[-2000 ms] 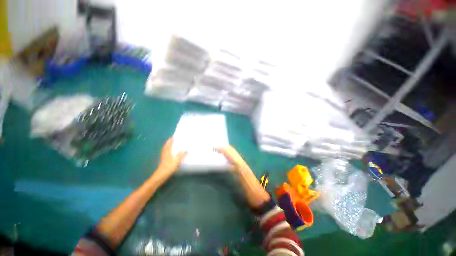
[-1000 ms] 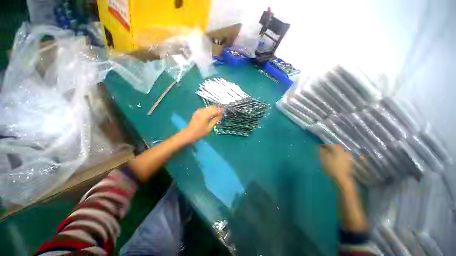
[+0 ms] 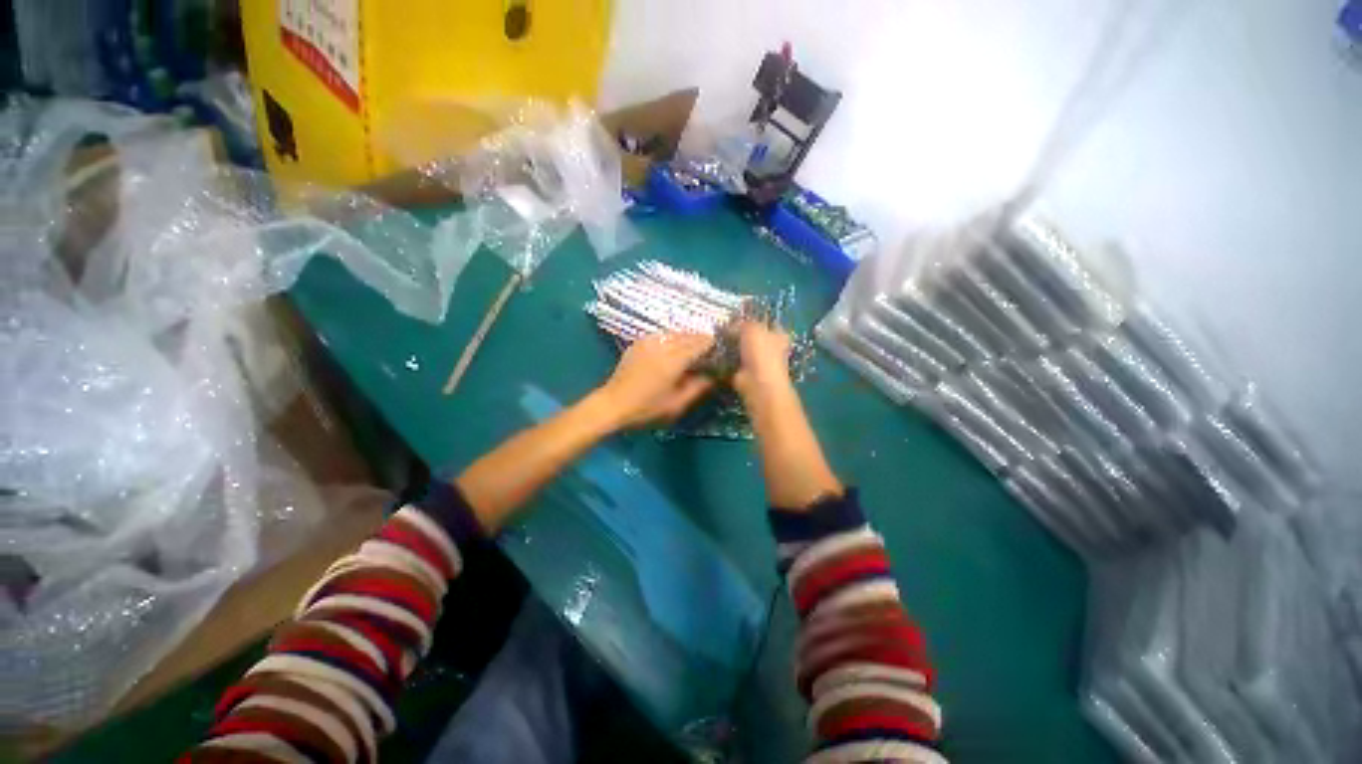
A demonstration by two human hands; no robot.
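Note:
A loose pile of thin rod-like parts (image 3: 657,299) lies on the green bench mat, with white shafts towards the left and dark ends towards the right. My left hand (image 3: 660,379) is at the front of the pile, its fingers closed on some rods. My right hand (image 3: 759,355) is close beside it at the pile's right side, its fingers bent down among the dark ends. Both hands are bare and hide part of the pile. Whether my right fingers grip rods is not clear.
Finished packs (image 3: 1031,388) stand stacked at the right. Bubble wrap (image 3: 135,403) heaps over a brown cardboard box at the left. A yellow box (image 3: 448,75) and blue bins (image 3: 819,227) are at the back. A tan strip (image 3: 483,332) lies left of the pile.
The view has turned left from the wrapped pack to the rod pile. My right hand has come from beside the stacks to the pile. My left hand has moved slightly right along it.

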